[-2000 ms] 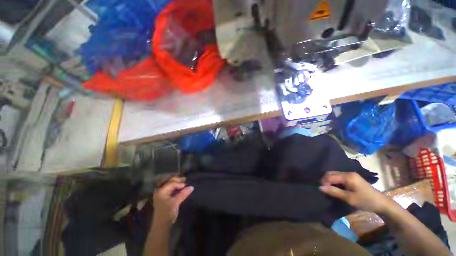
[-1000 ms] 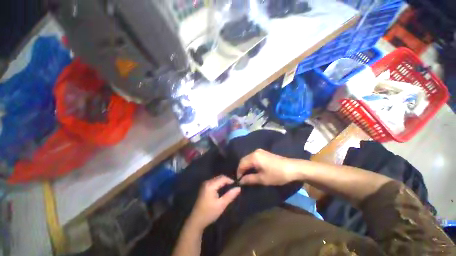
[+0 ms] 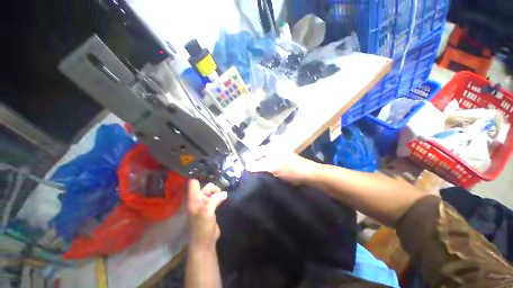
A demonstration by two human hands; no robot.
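The black garment (image 3: 281,225) hangs from the button-sewing machine (image 3: 174,126) over my lap, its top edge at the brightly lit needle area (image 3: 232,169). My left hand (image 3: 205,205) is at the garment's left edge, just below the machine head, thumb and fingers pinching the cloth. My right hand (image 3: 281,163) lies at the right of the needle area, on the garment's top edge; glare washes out its fingertips, so I cannot tell what they hold. The button tray (image 3: 261,121) with dark buttons is just beyond my right hand.
A control panel (image 3: 229,90) and a black bottle with yellow label (image 3: 202,61) stand behind the tray. Clear bags (image 3: 281,56) lie at the table's right. An orange-red bag (image 3: 147,185) and blue bags (image 3: 93,180) lie left. Blue crates (image 3: 388,45) and a red basket (image 3: 467,124) are right.
Both hands have moved up from the lap to the machine's needle area, bringing the garment edge with them. The view has shifted, showing the tray and control panel.
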